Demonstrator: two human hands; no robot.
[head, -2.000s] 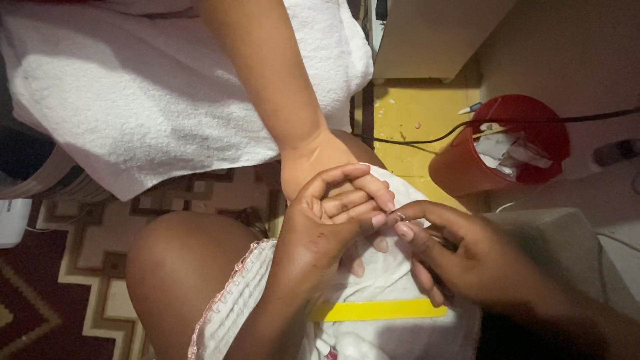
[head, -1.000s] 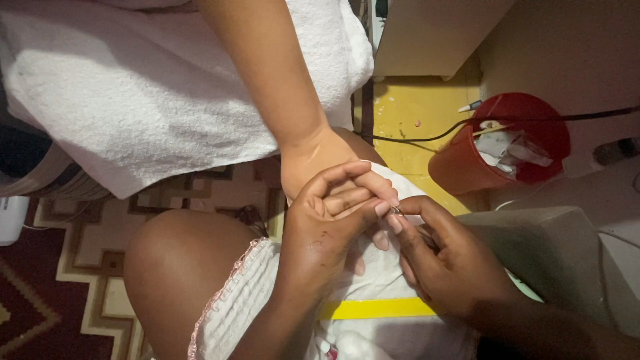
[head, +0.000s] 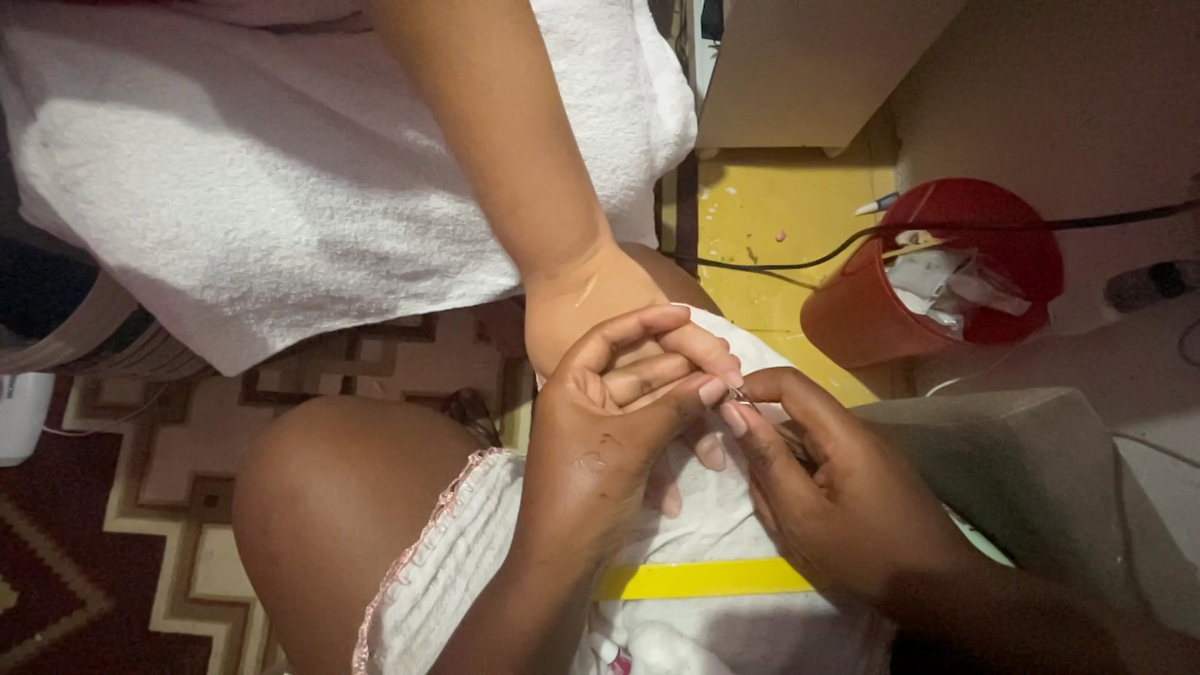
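My left hand (head: 600, 441) is closed around the fingers of another person's hand (head: 595, 305), which reaches in palm up from the top. My right hand (head: 816, 469) pinches a small metal tool (head: 739, 396), perhaps cuticle nippers; its tip is at one of that person's fingertips, beside my left thumb. Most of the tool is hidden in my right fingers. Under the hands, a white cloth (head: 703, 516) covers my lap. A yellow strip, likely a nail file (head: 703, 578), lies on it, with white cotton (head: 670, 647) near the bottom edge.
A white towel (head: 375, 216) lies under the other person's forearm. To the right stands a red bin (head: 844, 314) holding wrappers, with a black cable (head: 806, 265) running across it. A grey block-shaped object (head: 994, 469) is beside my right forearm. A patterned rug (head: 187, 562) covers the floor at left.
Both hands stay close to the same fingertip throughout. My right hand has shifted slightly, and its fingers have changed their bend around the tool.
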